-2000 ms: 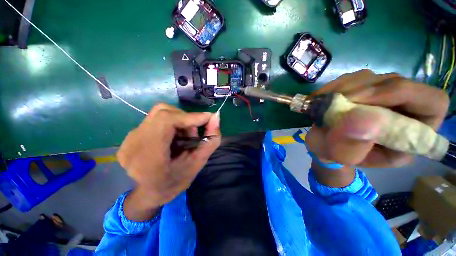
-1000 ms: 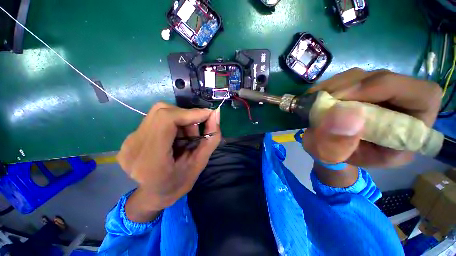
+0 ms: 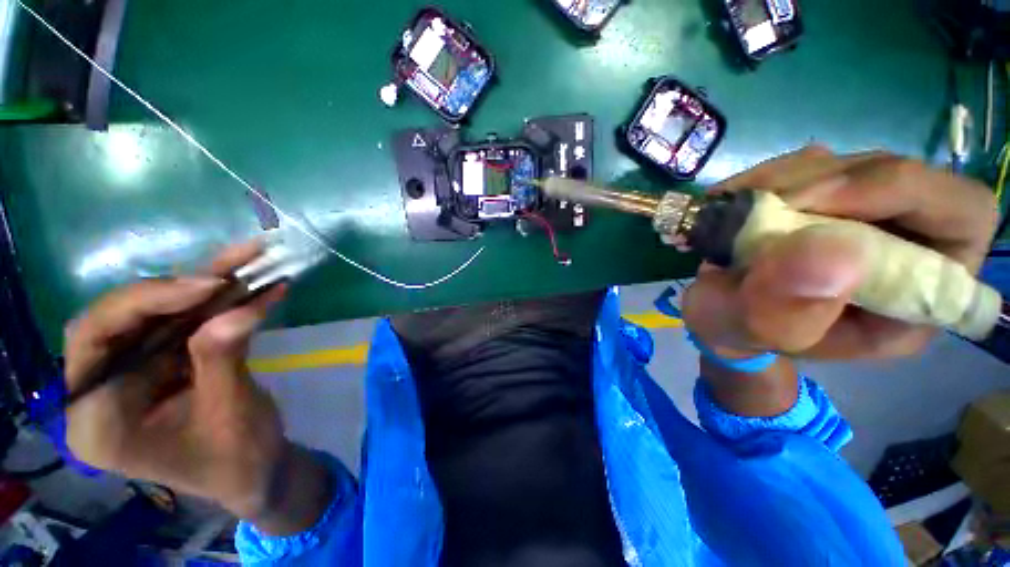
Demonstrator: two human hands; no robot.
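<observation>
My right hand (image 3: 842, 260) holds the soldering iron (image 3: 709, 222) by its cream-taped grip, its tip at the right side of the open watch case (image 3: 495, 183). The case sits in the black holding fixture (image 3: 419, 188). A red lead wire (image 3: 545, 230) runs out from the case's lower right. My left hand (image 3: 177, 377) is at the left, holding tweezers (image 3: 260, 271) with blurred pale tips. The solder wire (image 3: 415, 287) is out of my left hand, its free end curving up below the fixture.
More open watch cases stand around the fixture: one behind left (image 3: 443, 64), one at right (image 3: 673, 127), others at the far edge. A white disc (image 3: 389, 93) lies beside the left one. A small dark strip (image 3: 266, 208) lies on the green mat (image 3: 166, 188). Cables hang at far right.
My left hand has let go of the solder wire and moved left, bringing the tweezers' tips forward. The wire now sags in a curve. The iron's tip has shifted slightly up.
</observation>
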